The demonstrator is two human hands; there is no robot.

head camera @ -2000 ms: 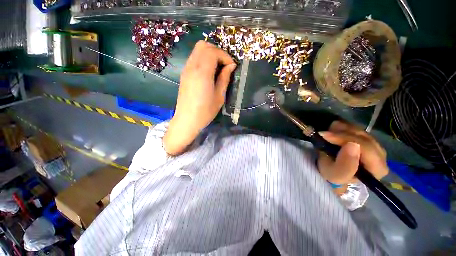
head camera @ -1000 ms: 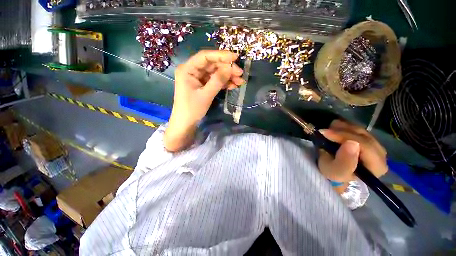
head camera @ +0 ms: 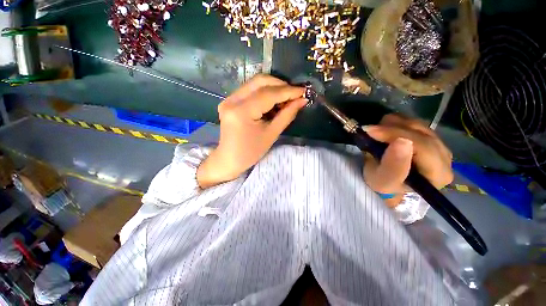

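Note:
My right hand [head camera: 413, 152] holds the black soldering iron [head camera: 443, 209] like a pen. Its metal barrel points up-left, with the tip close beside the small workpiece [head camera: 309, 94] at the fixture. My left hand [head camera: 254, 122] has thumb and forefinger pinched at the left side of this workpiece; the fingertips hide part of it. Thin solder wire [head camera: 143, 72] runs from the spool [head camera: 25, 55] and passes behind my left hand. A pile of gold-and-white cylindrical parts [head camera: 272, 18] lies beyond the hands, and a pile of dark-red parts [head camera: 137, 30] lies left of it.
The round tan tub [head camera: 380, 66] with metal shavings [head camera: 419, 39] stands beyond my right hand. A black spiral wire grille [head camera: 506, 98] is at the right. A blue bin [head camera: 158, 121] and yellow-black floor tape [head camera: 114, 131] show below the bench edge.
My left hand has moved right and its fingertips have closed at the workpiece. The right hand still holds the iron there. The view has shifted, so the piles and tub sit higher in the picture.

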